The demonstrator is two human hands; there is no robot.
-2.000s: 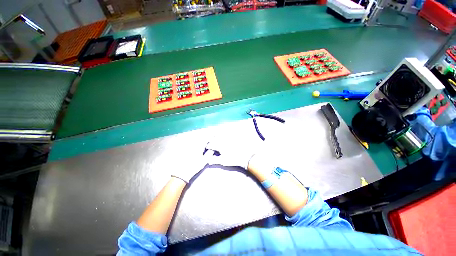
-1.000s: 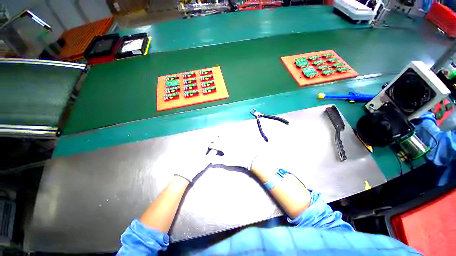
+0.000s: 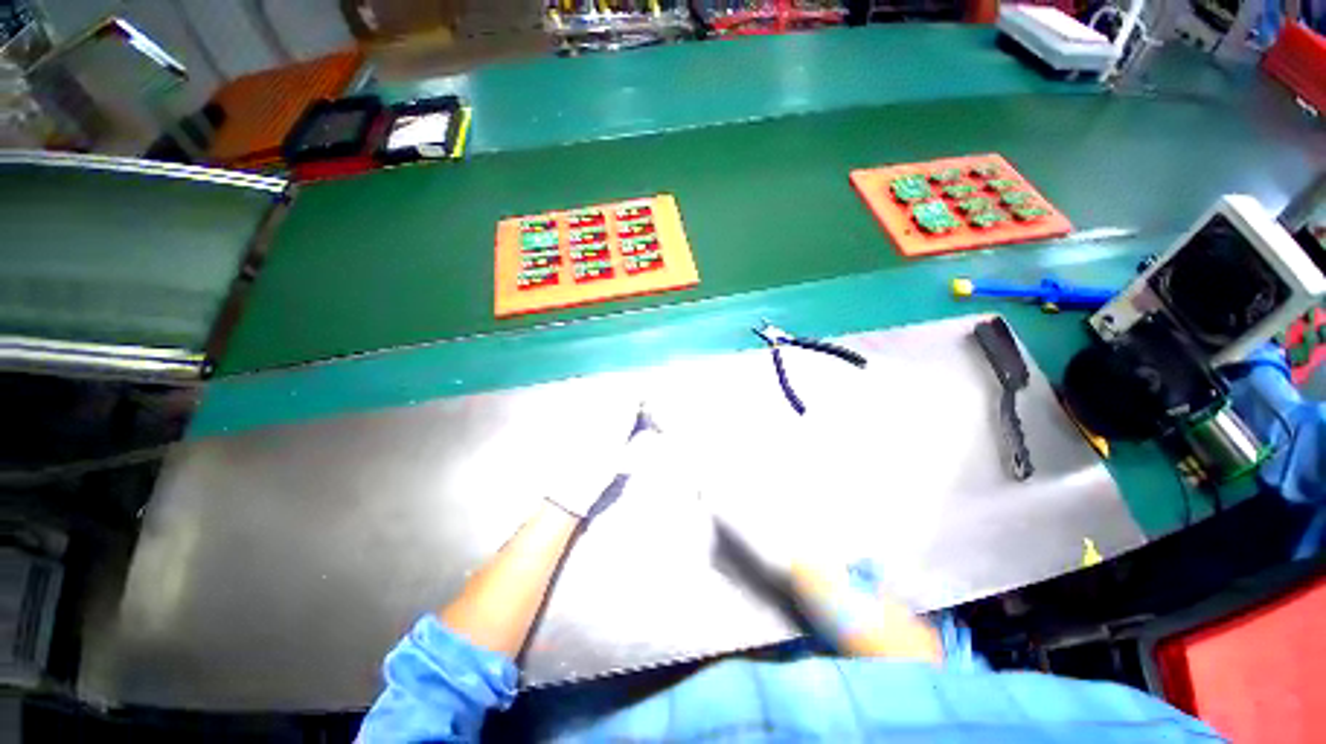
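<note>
My left hand (image 3: 620, 462), in a white glove washed out by glare, is over the bare metal sheet (image 3: 291, 552). A small dark shape shows at its fingers; whether it holds anything cannot be told. My right hand (image 3: 785, 564) is strongly blurred near the sheet's front edge, with a dark streak along it. Its fingers cannot be made out. Side cutters (image 3: 793, 356) lie with handles apart near the sheet's back edge, touched by neither hand.
Two orange foam sheets with green boards, left (image 3: 595, 301) and right (image 3: 931, 240), lie on the green belt. A black brush (image 3: 1008, 397), blue tool (image 3: 1050, 294) and fan housing (image 3: 1216, 276) are at right. A red sheet (image 3: 1262, 661) is at lower right; a coworker's blue sleeve (image 3: 1272, 436) shows.
My right hand has pulled back toward my body and blurred. My left hand has shifted slightly, away from my right. The whole view has shifted, so the bench items appear farther right.
</note>
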